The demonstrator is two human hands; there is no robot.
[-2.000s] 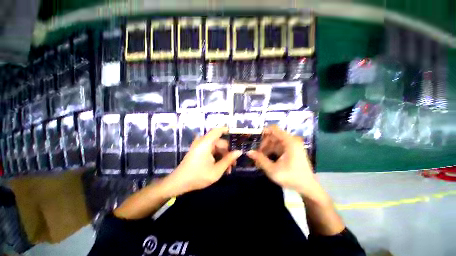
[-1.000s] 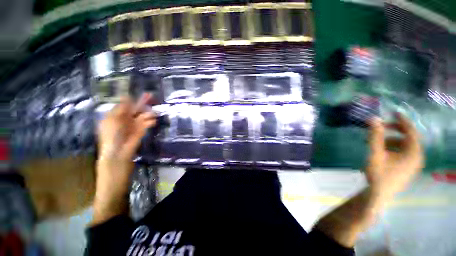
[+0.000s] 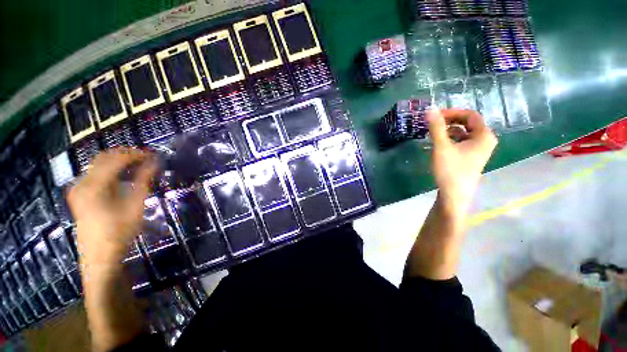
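Observation:
The black blister tray lies tilted in view, with gold-edged housings with keypads fitted in its upper row. White-edged front housings lie in the lower row, and one lies sideways in the middle row. My left hand is blurred over the tray's left part; whether it holds anything cannot be told. My right hand is at the right edge of the nearer keypad stack, fingers curled; whether it grips a keypad cannot be told.
Another keypad stack stands farther back. Clear blister trays lie at the right, with more keypads beside them. A second black tray is at left. A red object is at the bench edge. A cardboard box is on the floor.
The view has turned and shifted right. My hands have parted from the tray's lower row, the left to the tray's left side, the right to the nearer keypad stack.

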